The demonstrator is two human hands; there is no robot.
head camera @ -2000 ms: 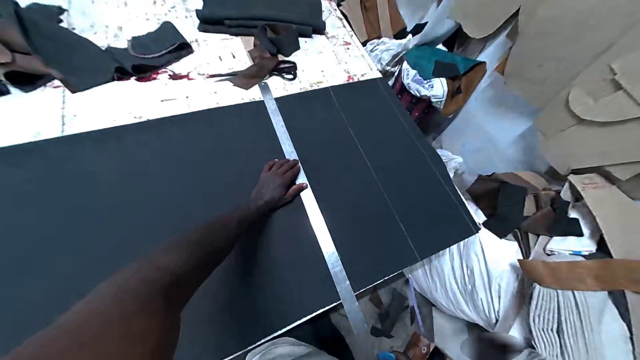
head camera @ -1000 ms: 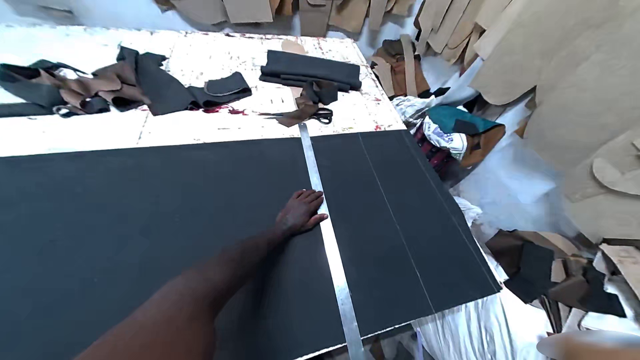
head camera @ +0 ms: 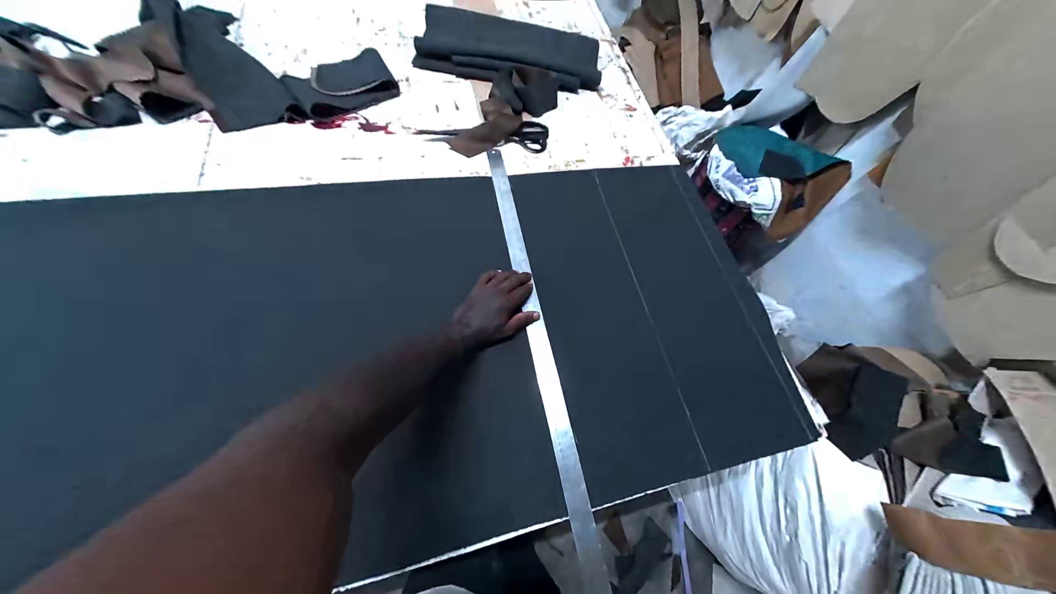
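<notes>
My left hand [head camera: 493, 312] rests on a dark sheet of material [head camera: 272, 330] spread over the table, its fingertips pressing on a long metal straightedge [head camera: 551, 388]. The straightedge lies across the whole sheet and sticks out past its near edge. To its right, a thin pale line [head camera: 648, 313] runs across the sheet, and a fainter one lies near the right edge. Just beyond the far end of the straightedge are black-handled scissors [head camera: 530, 137], partly under a brown scrap [head camera: 488, 128]. My right hand is not in view.
A folded dark bundle [head camera: 507, 45] and a heap of dark and brown scraps [head camera: 239, 74] lie on the paint-marked white table [head camera: 330, 161]. Right of the table are white fabric [head camera: 792, 511], mixed scraps [head camera: 874, 404], a teal piece [head camera: 767, 150] and large tan pattern pieces [head camera: 973, 132].
My left hand stays on the straightedge, which keeps its place on the sheet. The view has shifted somewhat. A blurred shape at the lower right edge one second ago is gone.
</notes>
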